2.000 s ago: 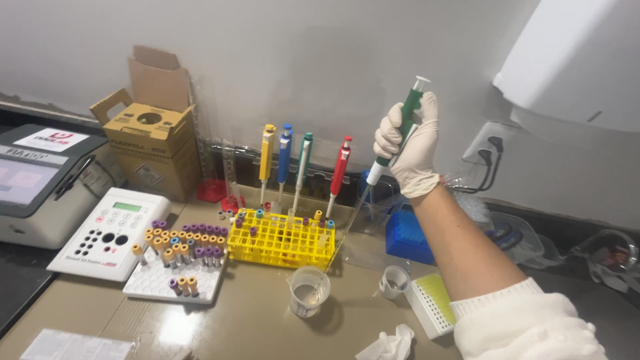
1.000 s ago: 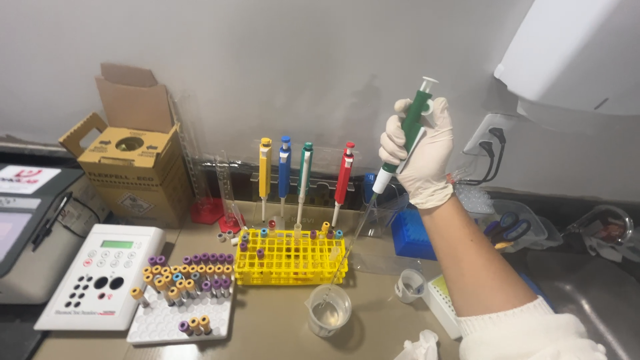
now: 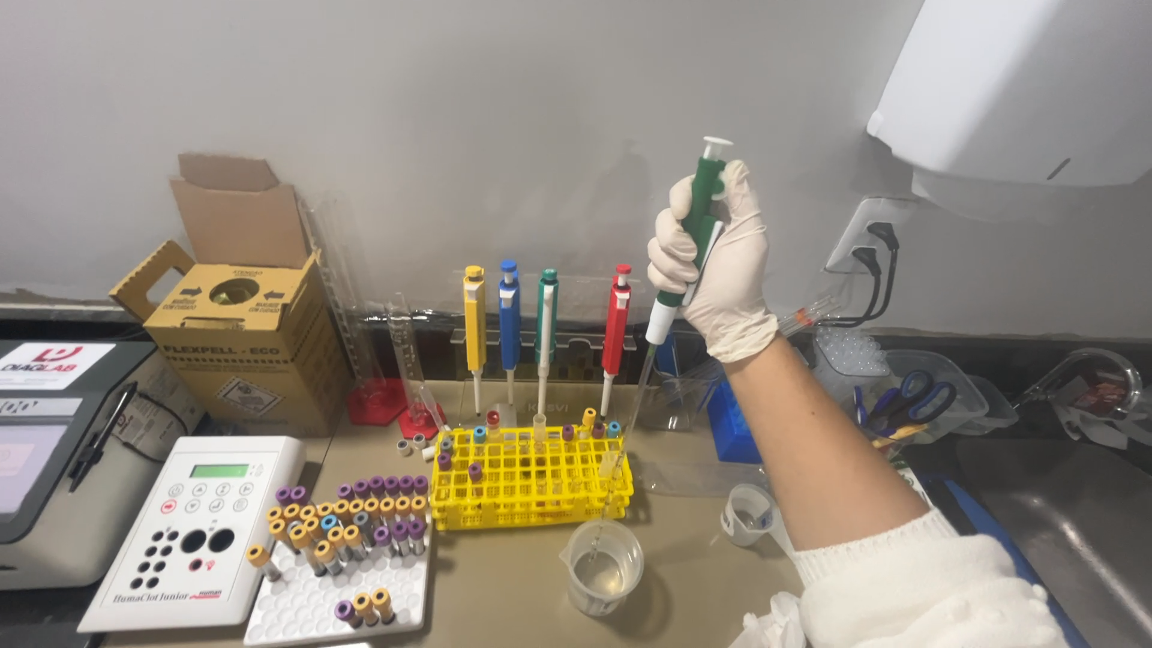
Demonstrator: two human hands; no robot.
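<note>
My right hand (image 3: 715,256), in a pale glove, grips a green pipette pump (image 3: 705,202) with a white plunger, held upright and slightly tilted. From its white lower end a thin clear glass pipette (image 3: 633,414) runs down past the right end of a yellow test tube rack (image 3: 531,486). The pipette's lower part reaches a clear plastic beaker (image 3: 601,576) that holds some clear liquid; whether the tip touches the liquid I cannot tell. Several capped tubes stand in the yellow rack. My left hand is out of view.
Yellow, blue, green and red micropipettes (image 3: 613,328) hang behind the rack. Left are a white tray (image 3: 405,585) of capped blood tubes, a coagulometer (image 3: 279,459) and a cardboard sharps box (image 3: 252,360). Right are a small plastic cup (image 3: 747,515), a blue box (image 3: 736,432), scissors (image 3: 916,391) and a metal sink (image 3: 1062,531).
The pipette pump stays in my right hand, over the right side of the bench. The view has shifted slightly.
</note>
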